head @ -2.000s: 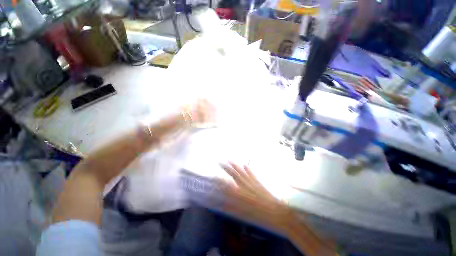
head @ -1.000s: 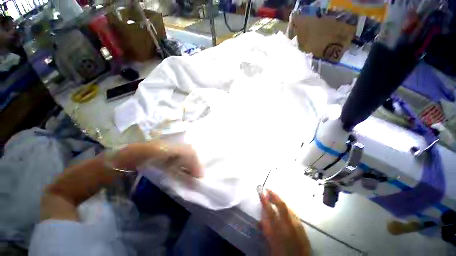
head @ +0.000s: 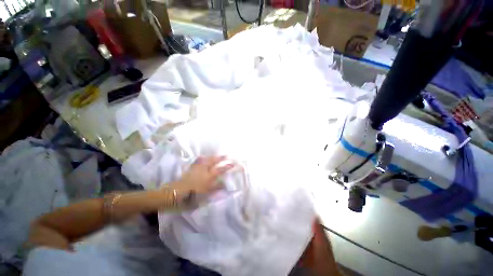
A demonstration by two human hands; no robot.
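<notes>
A large white garment (head: 232, 221) lies in loose folds over the table's front edge, joined by sight to a glare-washed white pile behind it. My left hand (head: 208, 175) rests on the garment with fingers spread over a fold; whether it grips the cloth is unclear. My right hand (head: 319, 248) is at the garment's right edge, mostly hidden by the cloth and cut off by the bottom of the picture. The sewing machine head (head: 351, 151), white with a blue stripe, stands to the right; its needle area is lost in glare.
Yellow-handled scissors (head: 85, 96) and a flat dark rectangle (head: 125, 91) lie at the left of the table. A purple cloth strip (head: 459, 183) hangs on the machine. A wooden-handled tool (head: 434, 232) is at the lower right. A cardboard box (head: 346, 32) stands behind. More white fabric (head: 32, 188) is at far left.
The garment now spreads over the front edge and lap, covering the ruler strip. My left hand has moved up and right onto it. My right hand, earlier with a thin metal spike, is largely behind the cloth.
</notes>
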